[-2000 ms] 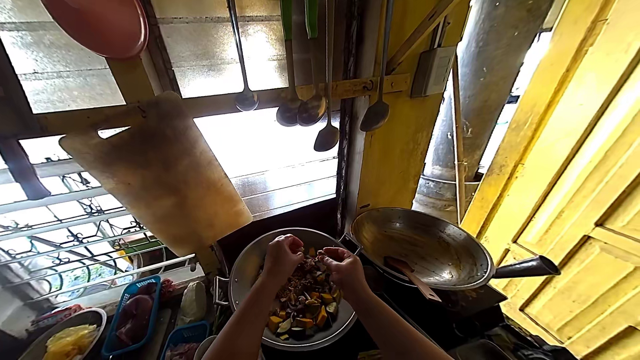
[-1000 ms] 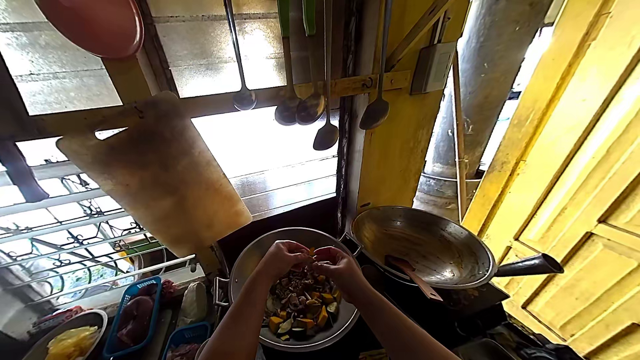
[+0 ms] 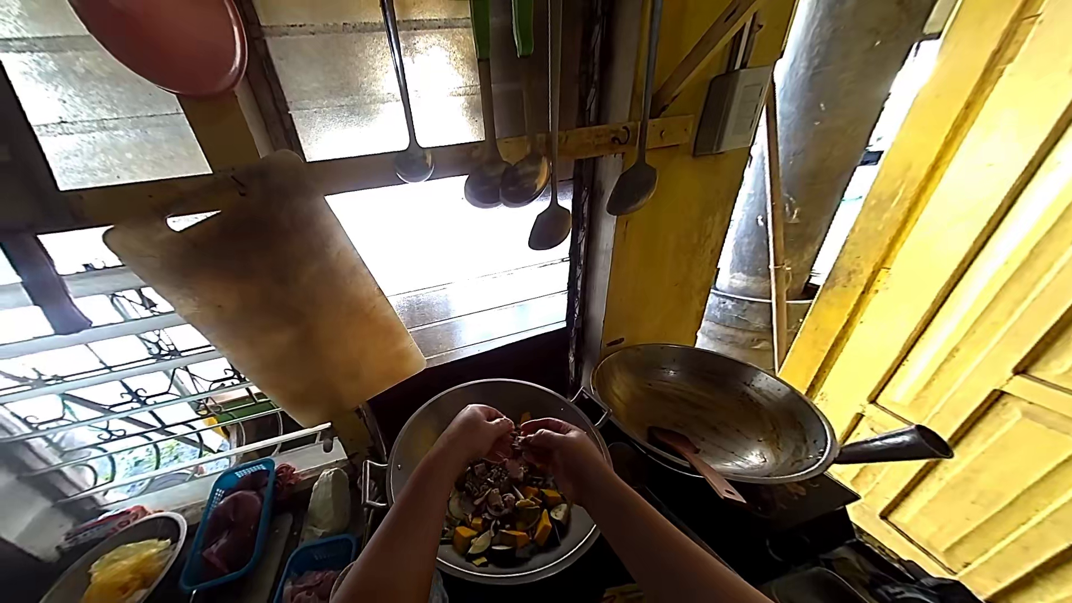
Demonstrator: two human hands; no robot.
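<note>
A wide metal pan with loop handles (image 3: 499, 574) stands below me, holding pieces of orange squash (image 3: 543, 528), slices that look like eggplant (image 3: 480, 544) and small brownish pieces (image 3: 501, 501). Over its middle my left hand (image 3: 479, 431) and my right hand (image 3: 563, 452) meet at the fingertips. Both pinch a small brownish piece of food (image 3: 517, 440) between them; what kind of food it is, I cannot tell.
On the right a wok (image 3: 712, 410) holds a reddish-brown spatula (image 3: 699, 469); its dark handle (image 3: 896, 445) points right. Blue baskets of meat (image 3: 226, 532) and a bowl with something yellow (image 3: 126, 569) sit at lower left. A cutting board (image 3: 276, 293) and several ladles (image 3: 414, 163) hang ahead.
My hands were slightly apart over the pan two seconds ago and have since come together at the fingertips. The wok and baskets have stayed put.
</note>
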